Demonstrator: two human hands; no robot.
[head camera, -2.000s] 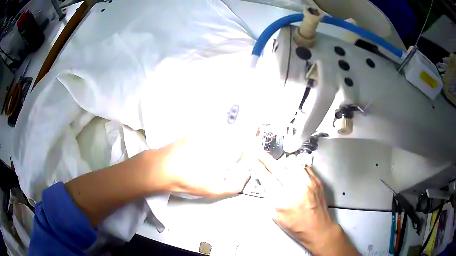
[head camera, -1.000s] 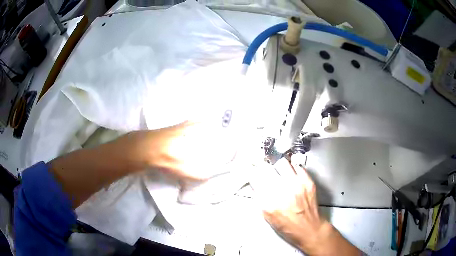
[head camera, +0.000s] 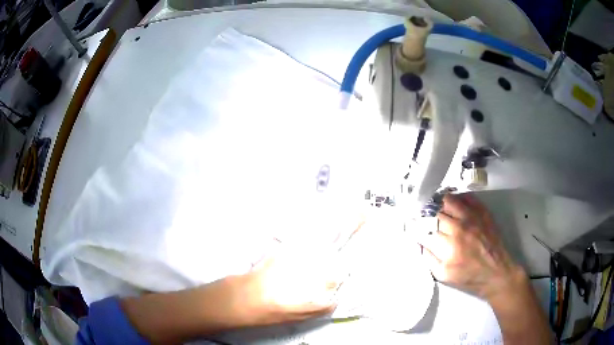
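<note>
A large white cloth (head camera: 158, 192) lies spread over the table left of the needle, much of it glared out. A curved white edge (head camera: 423, 311) shows between my hands. My left hand (head camera: 293, 291) is at the cloth's near part, fingers closed around its edge, partly lost in glare. My right hand (head camera: 468, 246) is beside the presser foot area (head camera: 431, 204), its fingers bent and fingertips in the glare at the cloth; its grip is unclear. Small metal parts (head camera: 380, 199) show left of the foot.
The white machine head (head camera: 532, 148) with a blue hose (head camera: 377, 42) fills the right. Dark snips (head camera: 571, 273) and thin sticks (head camera: 557, 303) lie at the right edge. Orange-handled scissors (head camera: 27, 168) and a red-topped dark cone (head camera: 40, 75) stand left, beyond the brown table edge (head camera: 67, 135).
The cloth has shifted toward me, baring more table at the back left. My left hand has moved nearer and right; my right hand has moved right and up, beside the foot.
</note>
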